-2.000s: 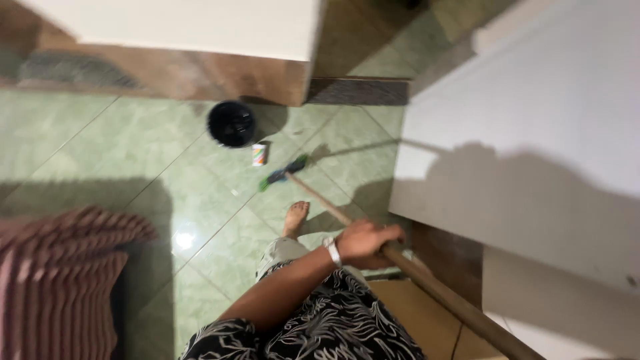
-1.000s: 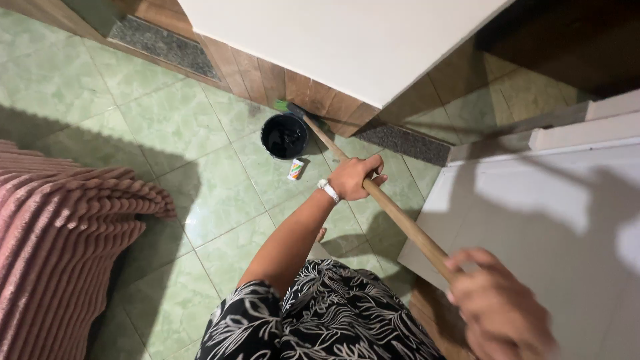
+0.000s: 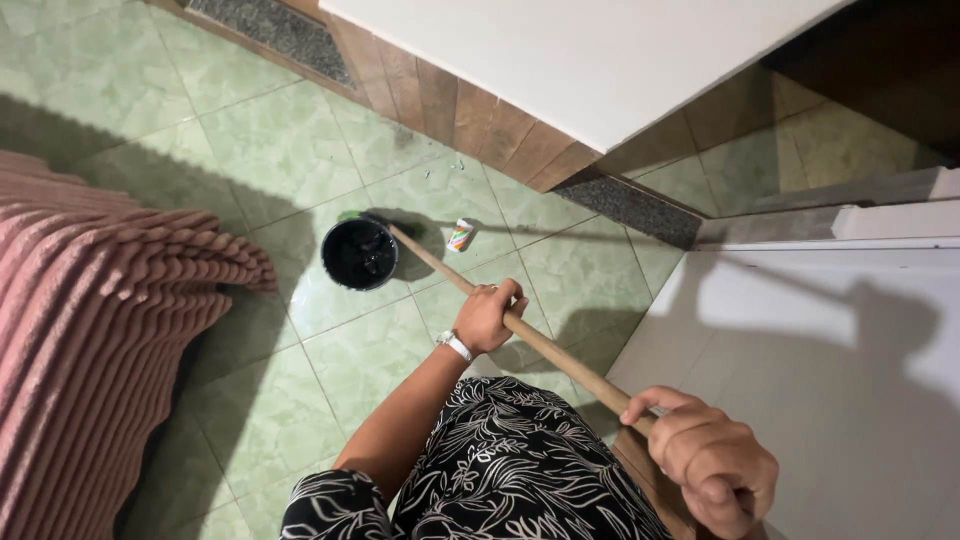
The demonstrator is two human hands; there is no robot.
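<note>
A long wooden broom handle (image 3: 566, 361) slants from the lower right up to the floor beside a round black bucket (image 3: 360, 253). My left hand (image 3: 487, 316), with a white watch at its wrist, grips the handle about midway. Closer to the upper end, my right hand (image 3: 709, 454) is closed around the same handle. The green and dark bristles (image 3: 352, 216) show only in part behind the bucket's far rim. To the bucket's right lies a small white, orange and green packet (image 3: 460, 235) on the green tiled floor (image 3: 360, 360).
A pink ribbed blanket (image 3: 97, 330) hangs at the left. Ahead is a white-topped corner (image 3: 525, 52) with a wood-look tiled base (image 3: 450, 97). Small bits (image 3: 457, 165) lie on the floor near it. A white panel (image 3: 810, 360) stands at the right.
The broom head has moved from the wood-look base to the bucket's far side. Two seconds ago it lay on the floor near the packet. The view has shifted.
</note>
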